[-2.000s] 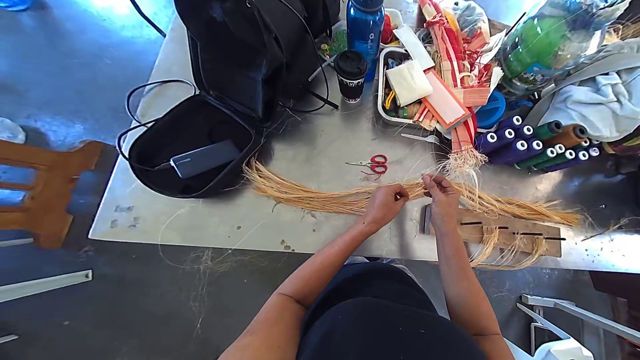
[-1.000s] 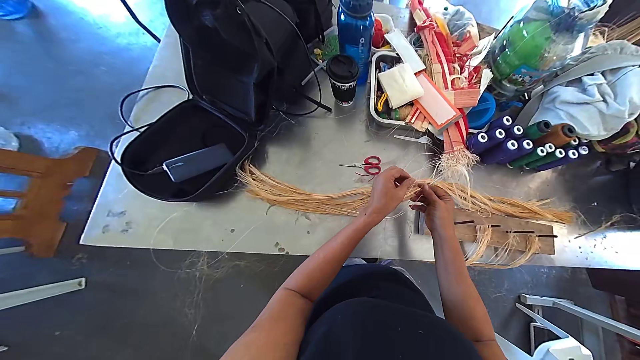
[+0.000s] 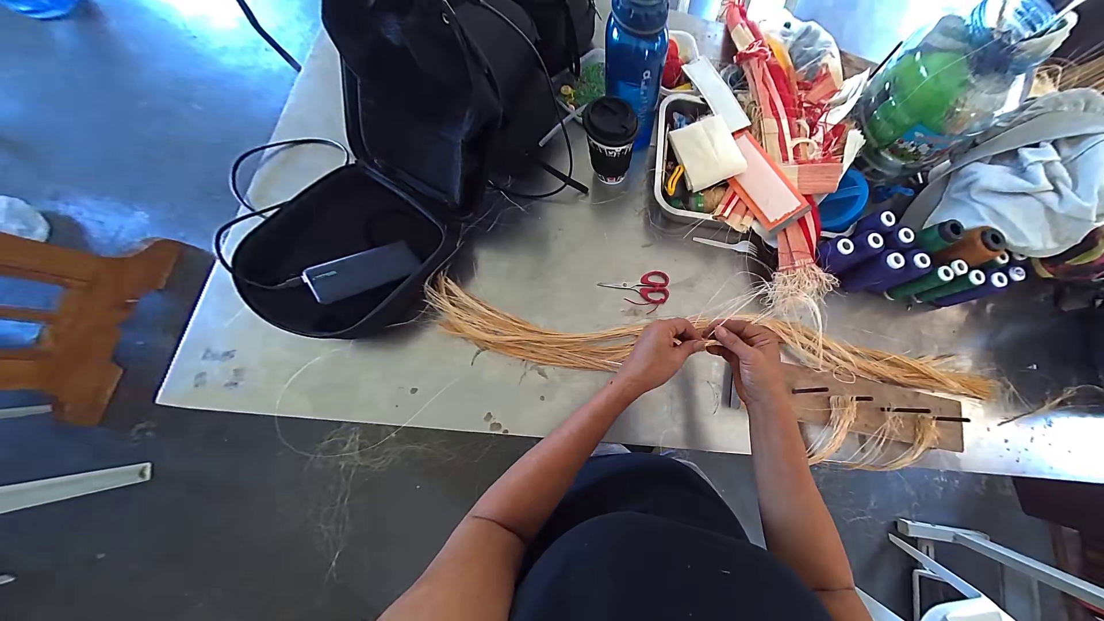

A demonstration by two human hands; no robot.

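Observation:
A long bundle of tan plant fibre lies across the metal table. Over its middle, my left hand and my right hand almost meet, fingertips pinching a few thin fibre strands between them. Red-handled scissors lie just beyond the bundle. Under and beside my right forearm is a wooden board with dark slots or pins in a row and loops of fibre hanging on it. A frayed red and white woven band ends close to my right hand.
An open black case holds a power bank. Farther back are a black lidded cup, a blue bottle and a tray of supplies. Thread spools lie right, near a big plastic bottle. The table's front edge is close to me.
My hands stay over the middle of the bundle. Their fingers have shifted, and the fingertips are now closer together than two seconds ago.

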